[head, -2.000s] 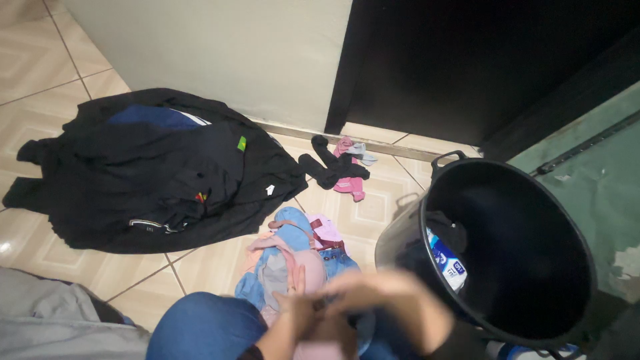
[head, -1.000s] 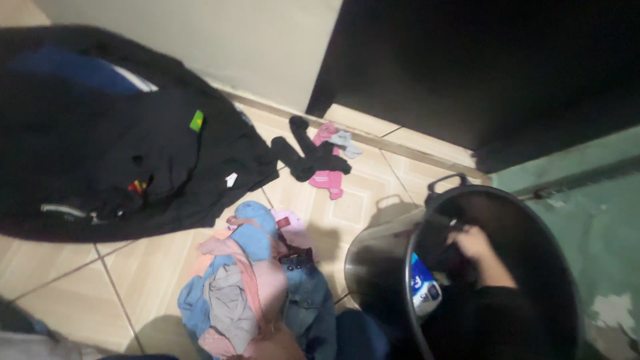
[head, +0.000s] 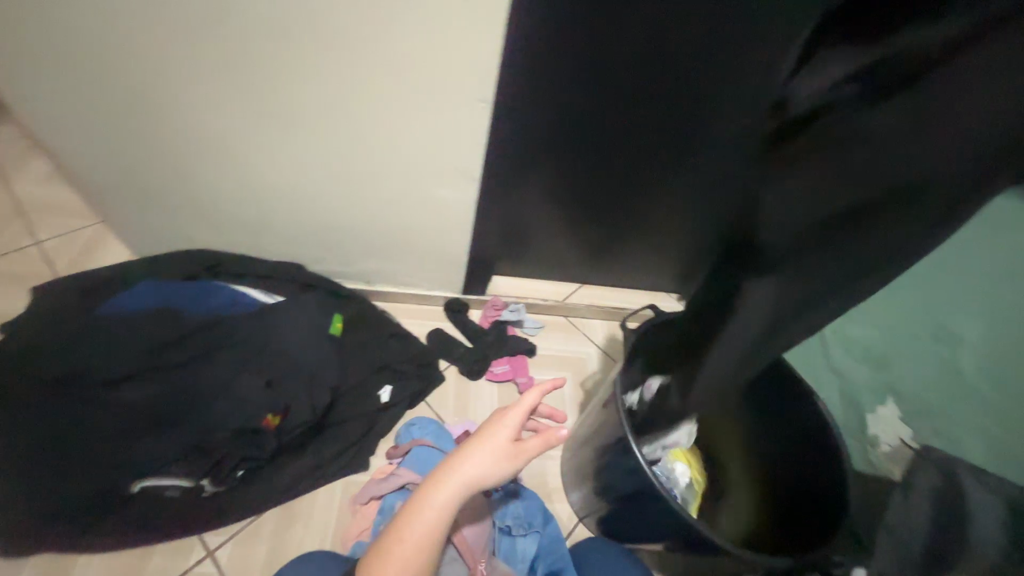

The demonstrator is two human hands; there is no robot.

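My left hand [head: 520, 440] reaches out with its fingers apart, holding nothing, between the heap of blue and pink clothes [head: 520, 520] and the black plastic tub [head: 588, 472]. A long dark garment [head: 864, 192] rises out of the tub toward the upper right and blurs there. My right hand is not visible; it is hidden behind that cloth or outside the view. Inside the tub lie a yellow and clear plastic package [head: 688, 476] and some whitish items [head: 648, 392]. Black socks [head: 480, 344] and pink socks [head: 510, 370] lie on the floor.
A pile of black clothes [head: 200, 400] spreads over the tiles at the left. Behind stand a white wall [head: 280, 136] and a dark door or panel [head: 608, 144]. A green wall [head: 952, 336] is at the right, with a dark grey object [head: 952, 512] below it.
A dark garment now extends up out of the tub, where a hand was reaching in one second ago. My left hand has come up over the clothes heap. The blue-and-white package no longer shows.
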